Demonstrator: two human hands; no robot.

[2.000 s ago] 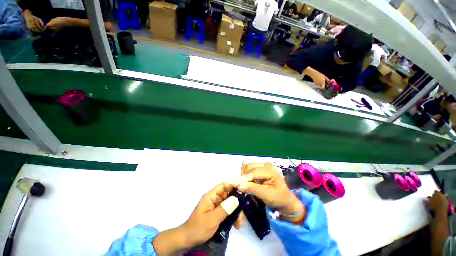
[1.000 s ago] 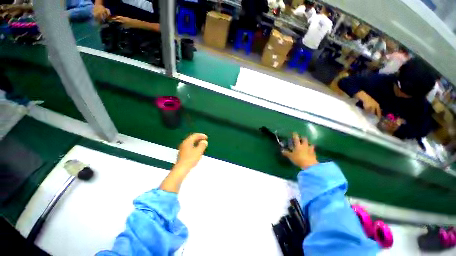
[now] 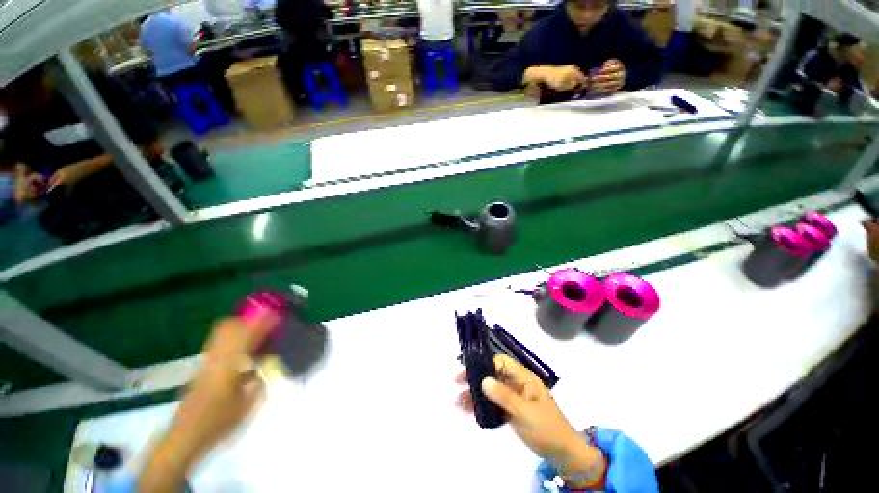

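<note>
My left hand (image 3: 217, 385) is blurred at the left, with its fingers on a dark grey dryer body (image 3: 301, 345) that has a pink end ring (image 3: 262, 308). The body is tilted over the bench's back edge. My right hand (image 3: 525, 404) holds a black handle shell (image 3: 479, 380) above the white bench. More black handle shells (image 3: 525, 354) lie just behind and to the right of it. Whether my right hand holds one piece or more cannot be told.
Two pink-ringed dryer bodies (image 3: 571, 306) stand right of the shells. Several more stand at the far right (image 3: 779, 252). A grey body with a black arm (image 3: 496, 226) is on the green belt (image 3: 386, 248). A mallet head (image 3: 107, 456) shows at lower left. A person (image 3: 586, 58) sits across the belt.
My left hand has moved left and taken hold of a pink-ringed body. My right hand has come back from the belt, leaving a grey body with arm there, and now grips a handle shell.
</note>
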